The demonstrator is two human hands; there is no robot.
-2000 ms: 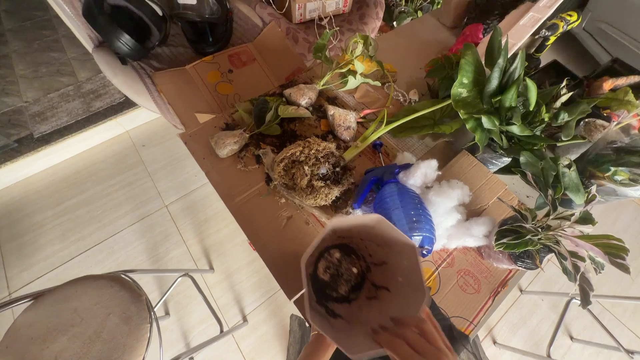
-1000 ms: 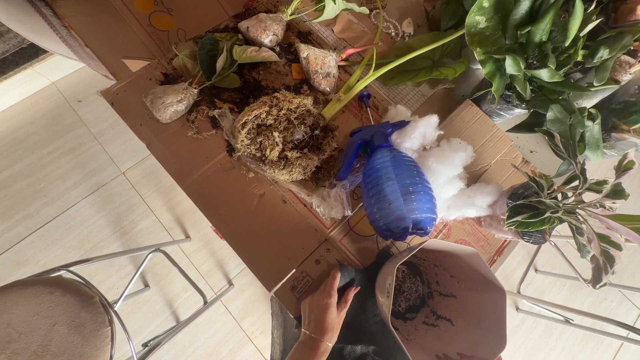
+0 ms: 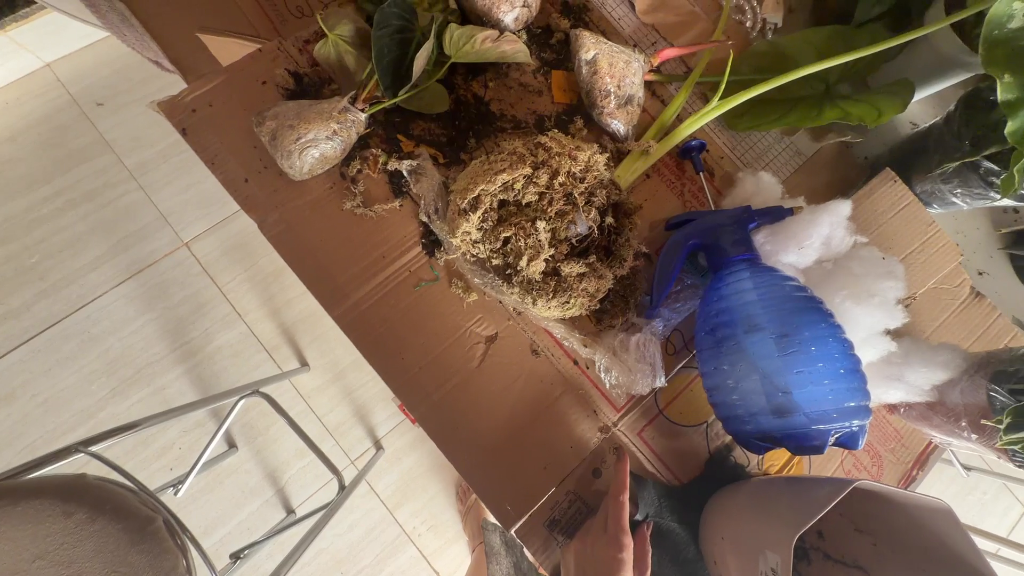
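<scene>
My left hand [image 3: 604,524] is at the bottom edge, fingers extended, lying against the cardboard's near corner with nothing visible in it. My right hand is out of view. To the right of my left hand is a pale faceted planter pot [image 3: 760,512] with dark soil bits inside; what supports it is hidden. A plant's root ball wrapped in dry moss [image 3: 548,228] rests on the cardboard [image 3: 480,400], with crumpled clear plastic [image 3: 632,360] beside it. A blue pump spray bottle [image 3: 780,352] lies next to white fiber stuffing [image 3: 848,272].
Plastic-wrapped plant root balls [image 3: 308,136] and loose dark soil [image 3: 472,112] occupy the cardboard's far side. Long green stems [image 3: 800,76] reach right towards large leaves. A round-seated metal stool [image 3: 88,528] stands at lower left on the tiled floor.
The pot has moved from the lower middle to the lower right. Both hands were at it two seconds ago; now only my left hand shows, apart from it. The view has moved closer to the cardboard.
</scene>
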